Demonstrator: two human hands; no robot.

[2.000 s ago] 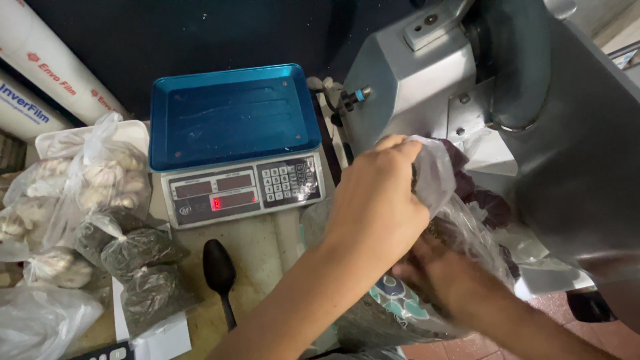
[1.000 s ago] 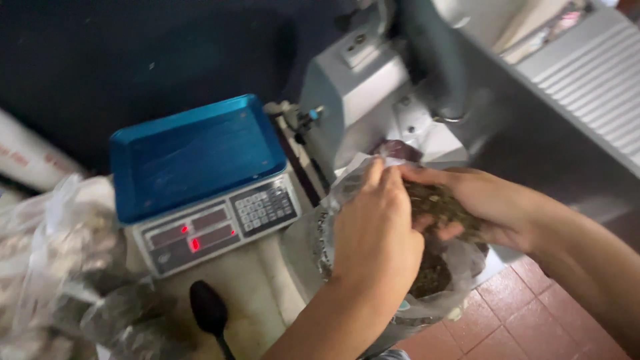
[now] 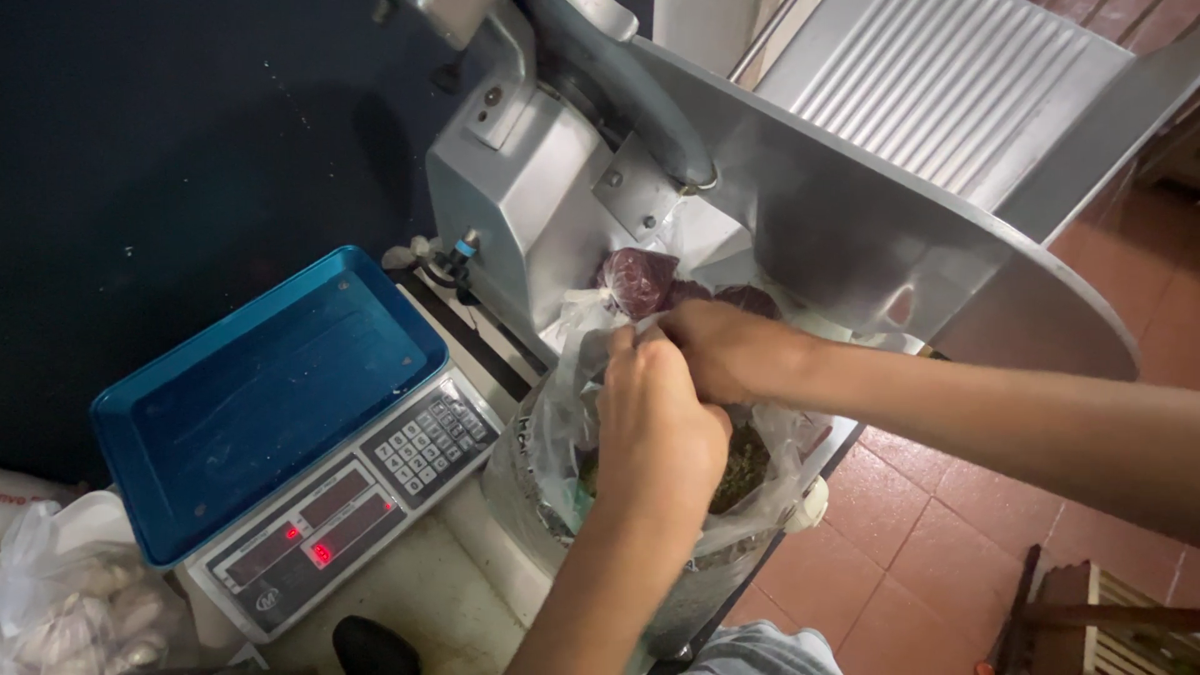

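My left hand (image 3: 661,412) is over the mouth of a large clear plastic bag (image 3: 741,525) of dried green-brown herb (image 3: 745,464). My right hand (image 3: 736,347) meets it at the bag's far side. The fingers of both hands are bent close together and mostly hidden; what they pinch cannot be made out. The bag's rim stands open around the herb, inside what looks like a clear container. Just beyond my hands lie knotted bags of dark red powder (image 3: 639,281). To the left stands a digital scale (image 3: 347,506) with a blue tray (image 3: 272,403), nothing on it.
A metal slicing machine (image 3: 525,197) with a wide curved guard (image 3: 844,216) and a ribbed plate (image 3: 947,94) stands behind and to the right. Bagged garlic (image 3: 103,609) and the black spoon (image 3: 375,647) are at lower left. A slatted wooden crate (image 3: 1116,619) rests on the tiled floor.
The right hand, in the herb with its fingers spread one second ago, is now up at the bag's far edge beside the left. The view has swung to the right.
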